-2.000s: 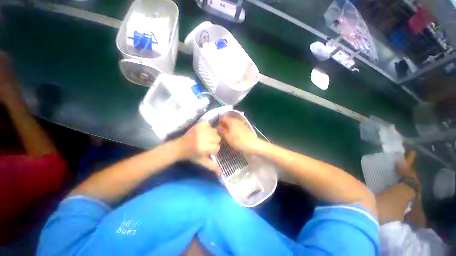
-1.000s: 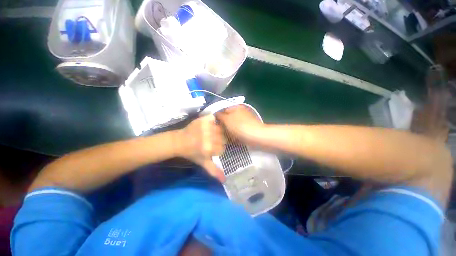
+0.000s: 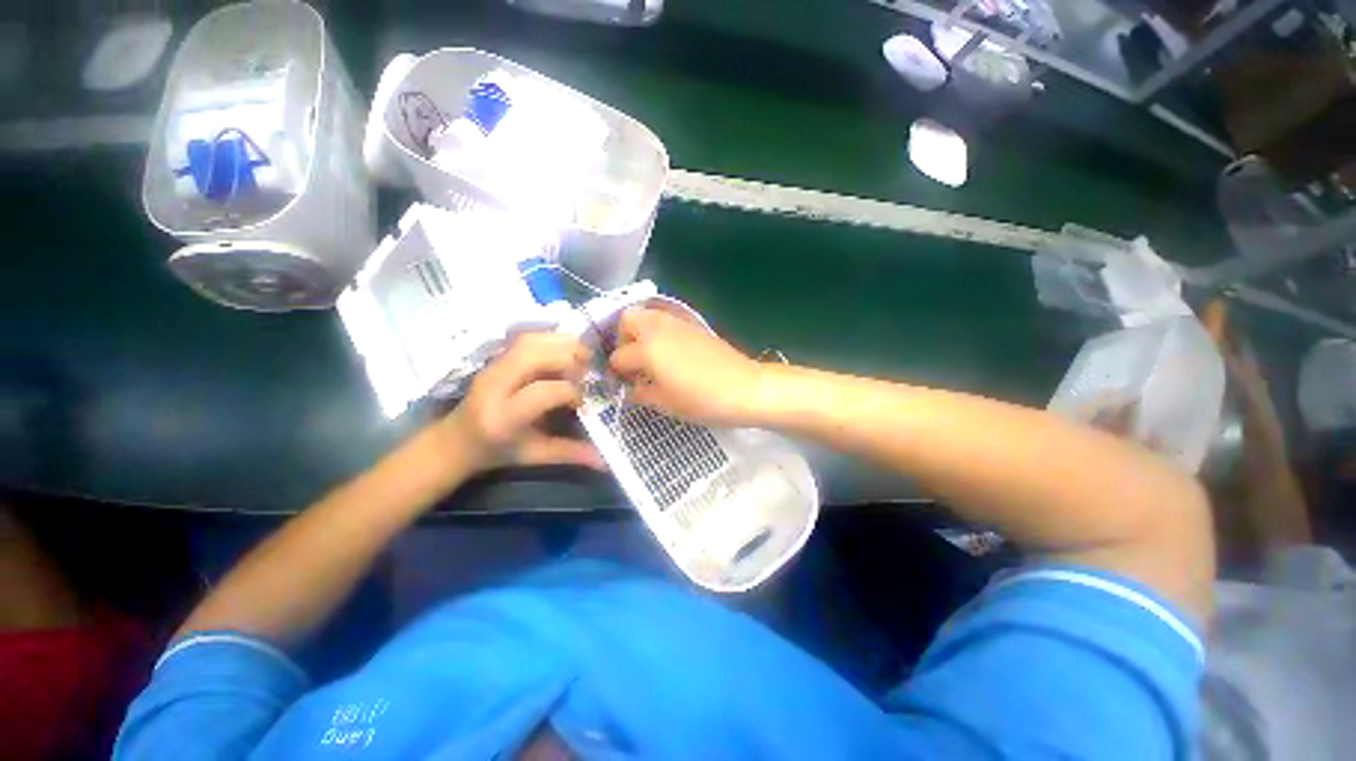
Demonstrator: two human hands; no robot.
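A white outer housing (image 3: 744, 513) with rows of dark slots lies open side up at the bench's near edge, tilted down to the right. My left hand (image 3: 524, 399) is at its upper left edge, thumb along the rim. My right hand (image 3: 677, 367) reaches into its upper end, fingertips bent together near a thin dark wire. What the fingertips pinch is too small to tell. A boxy white fan housing (image 3: 431, 305) with a blue part (image 3: 544, 280) stands just beyond my left hand; a thin wire runs from it to the outer housing.
Two white shells with blue parts inside stand behind, one at far left (image 3: 345, 164), one nearer the middle (image 3: 643, 164). A small white cover (image 3: 937, 152) lies on the green belt. At right, another person's hand is by a white slotted shell (image 3: 1153, 390).
My left hand has opened from a fist and moved left along the rim. My right hand has shifted slightly left, and a wire now shows by its fingers. The camera view has also shifted.
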